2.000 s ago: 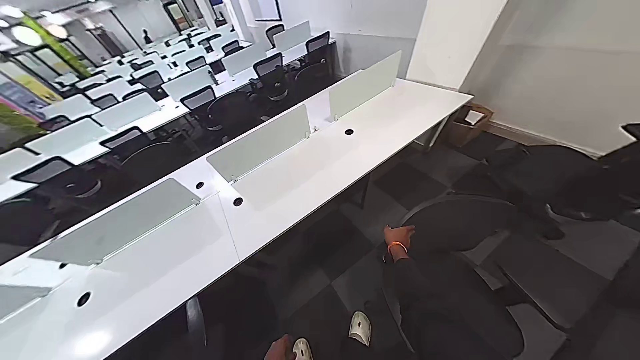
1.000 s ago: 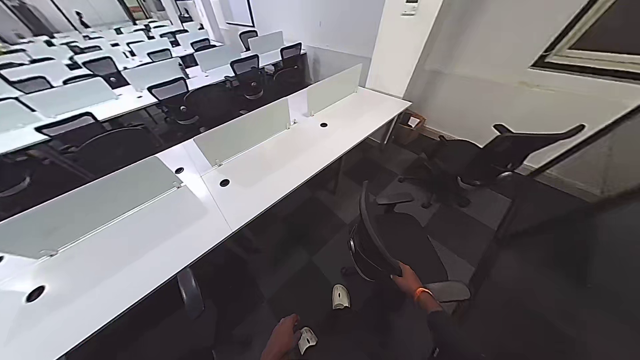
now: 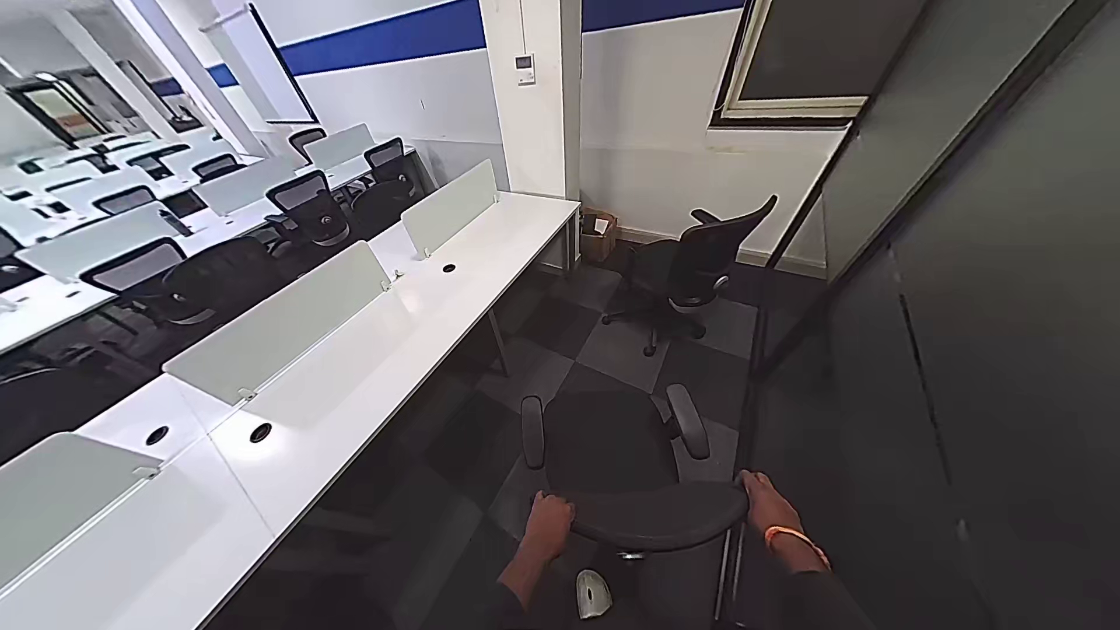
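Note:
A black office chair (image 3: pixel 661 518) stands in front of me, its backrest nearest to me and its seat and two armrests beyond. My left hand (image 3: pixel 549 525) grips the left end of the backrest's top edge. On the right end of the same edge my right hand (image 3: pixel 770 506) is closed, with an orange band around the wrist. The fingertips of both hands are partly hidden. One light-coloured shoe shows on the floor below the backrest.
A long white desk (image 3: pixel 350 385) with frosted divider panels (image 3: pixel 280 319) runs along the left. Ahead stands another black office chair (image 3: pixel 700 262), near a cardboard box (image 3: pixel 599 234) by the pillar. A dark glass partition (image 3: pixel 954 367) rises close on the right. The floor has checkered carpet tiles.
My left hand has come up from low in the view onto the backrest. The chair has turned, so its back now faces me. The view has swung to the right.

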